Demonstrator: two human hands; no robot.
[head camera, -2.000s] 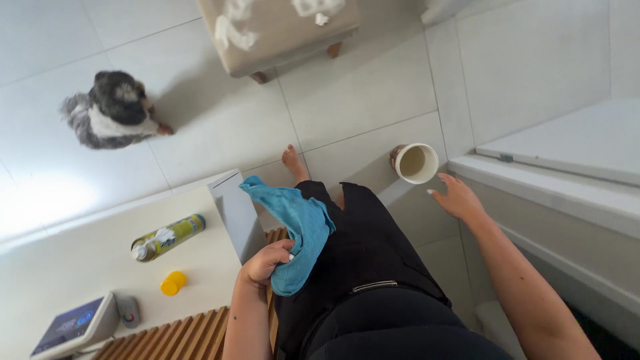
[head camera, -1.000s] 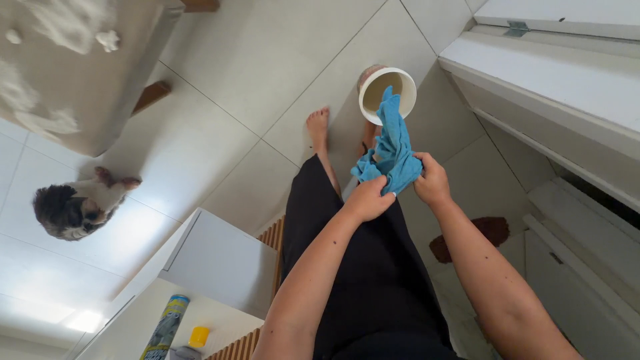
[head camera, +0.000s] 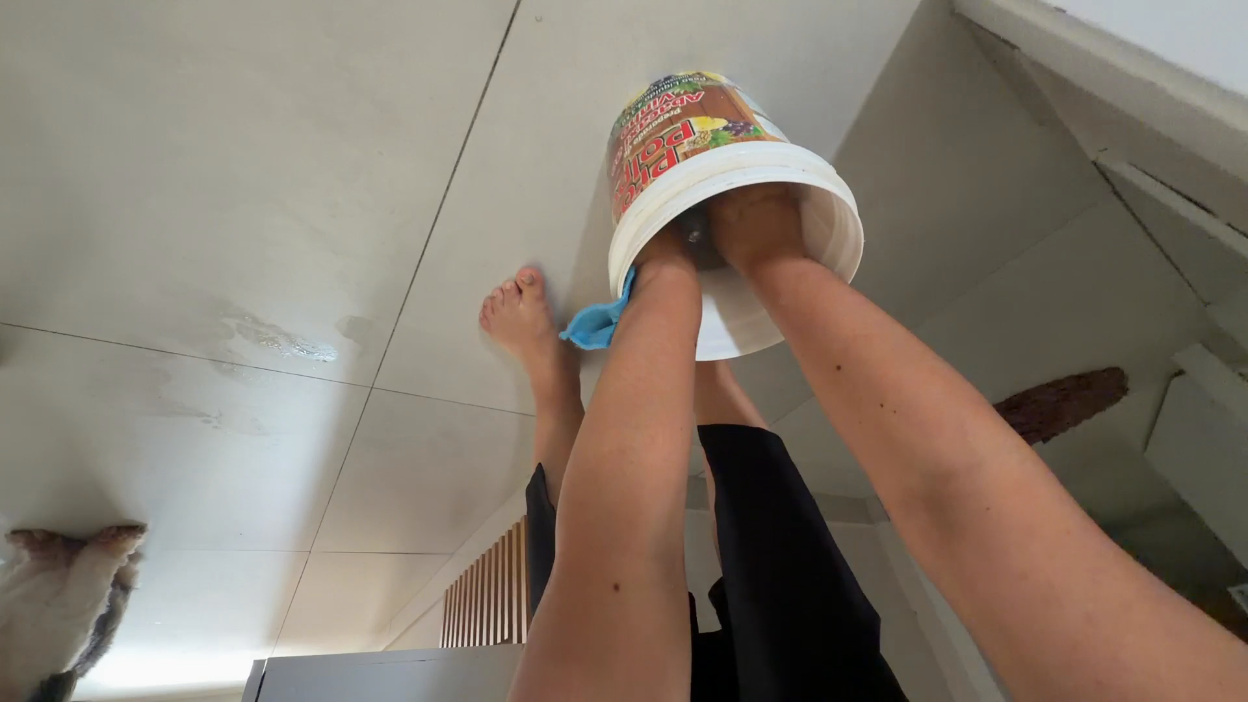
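Observation:
A white plastic bucket (head camera: 736, 166) with a printed brown label stands on the tiled floor. Both my arms reach down through its mouth. My left hand (head camera: 665, 249) is inside on the left, visible only near the wrist, its fingers hidden by the rim. Inside on the right is my right hand (head camera: 760, 224), its back in shadow and its fingers out of sight. Part of a blue cloth (head camera: 597, 322) hangs over the rim beside my left wrist. Whether either hand grips the cloth inside cannot be seen.
My bare foot (head camera: 520, 310) is on the floor left of the bucket. Wet marks (head camera: 283, 341) shine on the tiles. A dog (head camera: 63, 604) is at the lower left. A brown mat (head camera: 1063, 405) lies at right, near white cabinetry (head camera: 1204, 439).
Both hands have gone from holding the blue cloth by the bucket to down inside it. Part of the cloth now hangs over the rim. The view has moved closer to the bucket.

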